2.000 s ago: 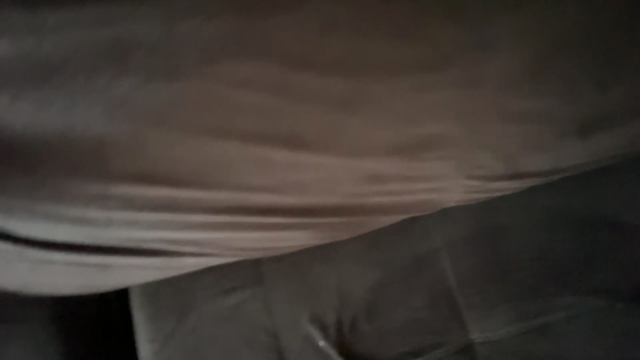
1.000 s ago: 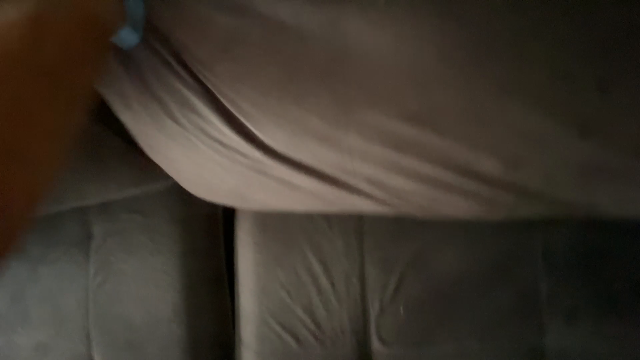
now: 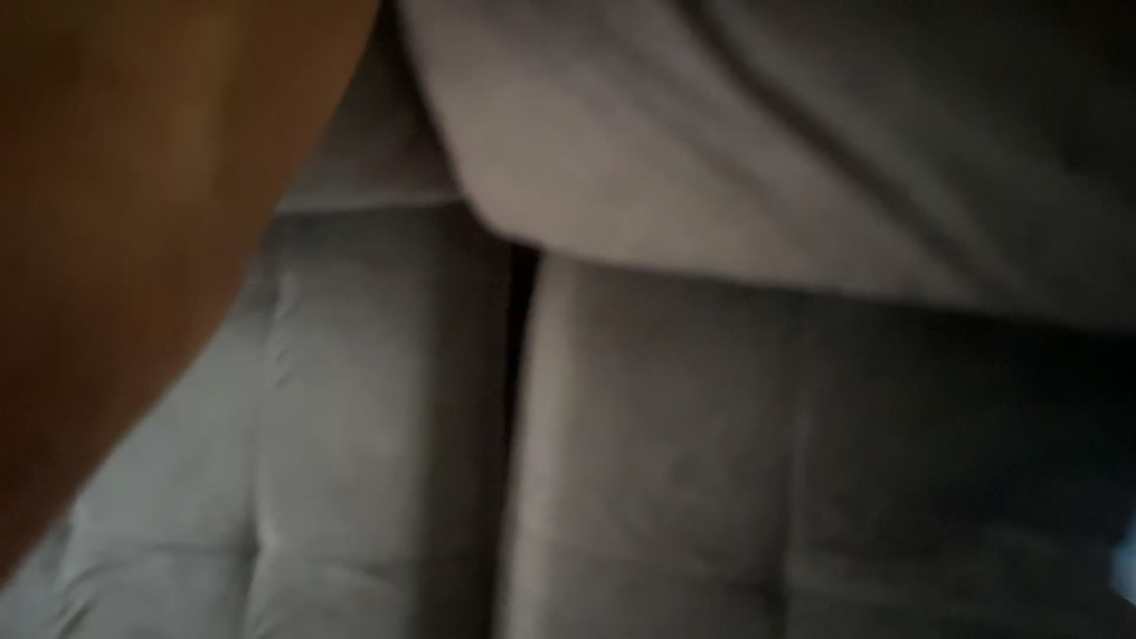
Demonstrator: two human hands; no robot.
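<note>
A bare forearm [image 3: 151,231], blurred and very close to the camera, fills the left side of the head view. Its hand lies outside the frame, and I cannot tell whether it is the left or the right arm. Neither my left hand nor my right hand shows. Beside the arm, a smooth grey-beige fabric surface [image 3: 603,160] with a long fold spans the top. It overhangs grey upholstered cushions with stitched seams, one at the left [image 3: 346,399] and one at the right [image 3: 674,426].
A dark narrow gap [image 3: 517,328] runs between the two upholstered cushions. The right side of the view is in deep shadow, with a small blurred bluish patch [image 3: 1125,564] at the edge.
The bare arm, absent two seconds ago and at the left edge one second ago, covers more of the left side now. The view has shifted, showing more of the left cushion.
</note>
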